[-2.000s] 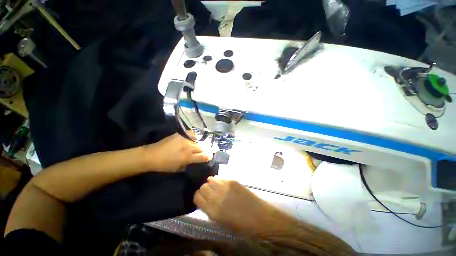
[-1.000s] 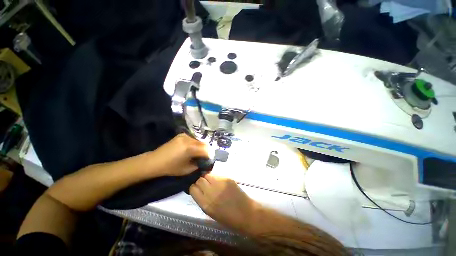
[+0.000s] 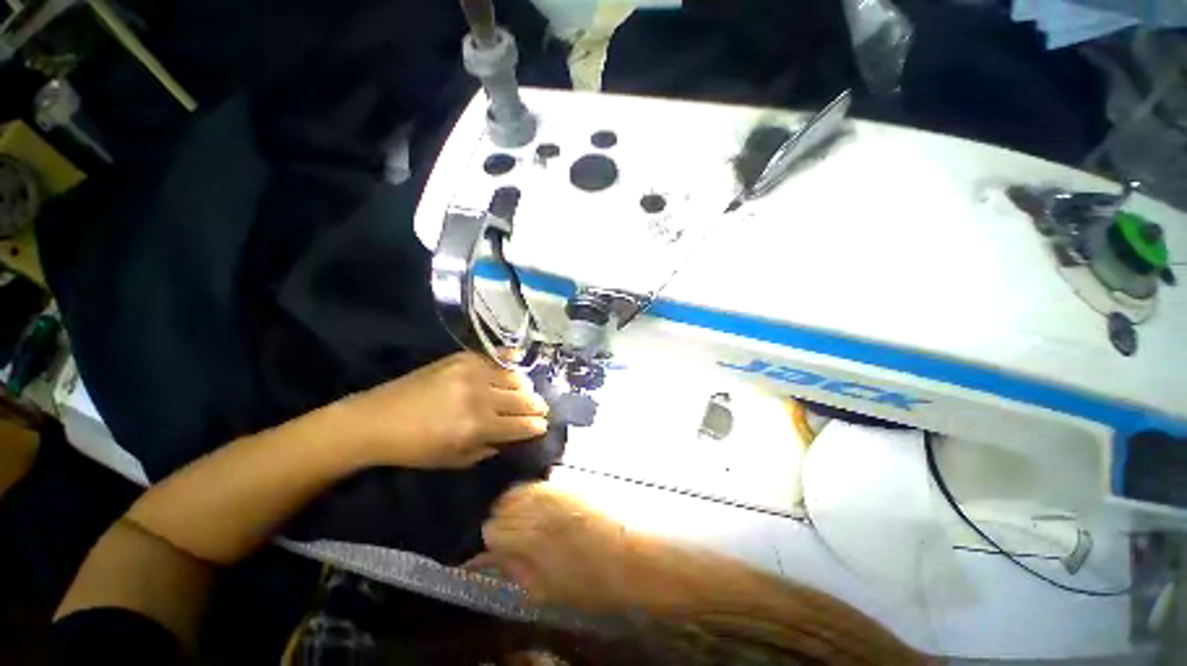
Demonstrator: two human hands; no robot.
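Observation:
The black cloth (image 3: 221, 273) covers the left of the view and runs up to the needle area of the white Jack sewing machine (image 3: 833, 221). My left hand (image 3: 475, 410) lies on the cloth just left of the presser foot (image 3: 573, 377), its fingertips pinching the cloth edge. My right hand (image 3: 560, 533) is nearer to me, at the cloth's right edge by the table front. It is blurred, and its fingertips are partly hidden, so its hold on the cloth cannot be told.
Pointed metal snips (image 3: 794, 150) lie on the machine head, left of the green bobbin winder part (image 3: 1140, 242). A clear plastic bag (image 3: 881, 46) and pale blue sheets (image 3: 1093, 20) lie behind. A cream-yellow machine (image 3: 20, 195) stands at the far left.
My right hand has moved away from the needle, towards the table front. My left hand stays beside the presser foot. The view has shifted slightly.

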